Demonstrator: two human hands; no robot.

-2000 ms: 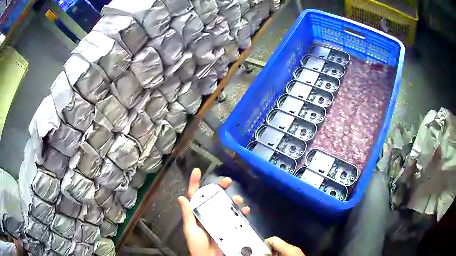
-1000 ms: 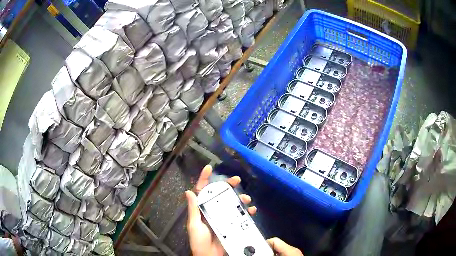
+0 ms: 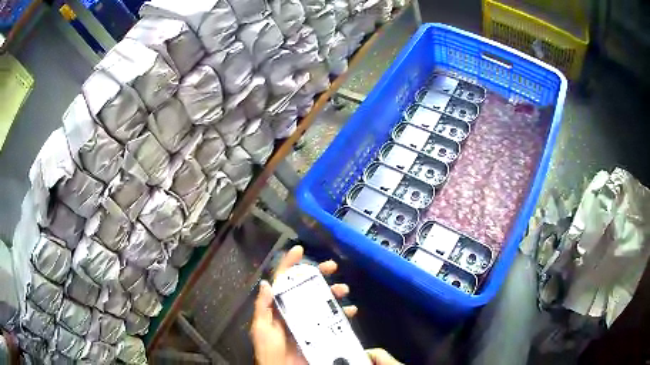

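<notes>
A silver-white lock housing [image 3: 316,318] with a rounded end is held above the lap at the bottom centre. My left hand [image 3: 274,335] is around its left side and underneath, with fingertips showing along its right edge. My right hand [image 3: 381,356] touches its lower right end and is mostly cut off by the bottom edge. A round hole and small openings show in the housing; its lower end is out of the picture. A blue plastic crate [image 3: 306,198] holds a long row of housings [image 3: 428,144] and a shorter group at its near end, on a pink-red mottled liner [image 3: 488,167].
A high bank of paper-wrapped housings [image 3: 153,153] stands at left on a wood-edged bench [image 3: 279,151]. Crumpled discarded paper [image 3: 602,249] lies right of the crate. A yellow crate [image 3: 536,34] stands behind it. A yellowish sheet [image 3: 11,96] shows at far left.
The crate and bench have shifted slightly in the picture as the view moved. The housing stays between both hands, and the crate's contents look the same.
</notes>
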